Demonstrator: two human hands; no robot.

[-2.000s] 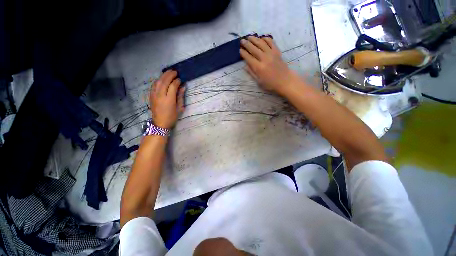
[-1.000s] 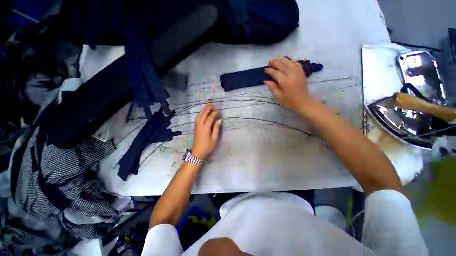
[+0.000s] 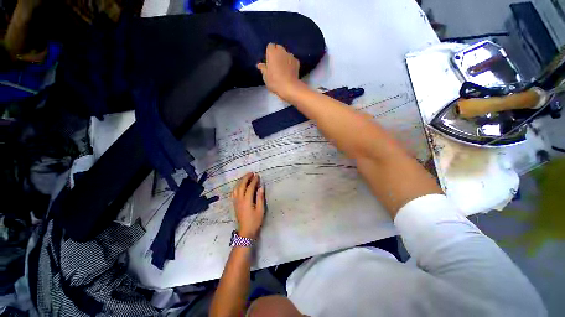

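A navy band piece (image 3: 279, 122) lies flat and slanted on the worn whitish table, its far right end dark and uneven. My right hand (image 3: 282, 68) reaches beyond it to the black padded board, fingers curled on the near end of another navy strip (image 3: 246, 36); the exact grip is partly hidden. My left hand (image 3: 249, 201) rests palm down on the table, empty, fingers slightly apart, nearer me than the band piece. A branched navy bundle (image 3: 176, 217) lies left of it. More navy strips (image 3: 155, 133) hang over the board's edge.
A chrome iron with a tan handle (image 3: 495, 104) rests on a scorched white pad (image 3: 474, 167) at right, with another chrome shape (image 3: 489, 62) beyond. The black padded board (image 3: 179, 46) fills the far left. A checked fabric heap (image 3: 87, 266) lies lower left.
My right hand has left the band piece and moved far and left to the padded board. My left hand has come off the band piece and back toward me. The view has shifted.
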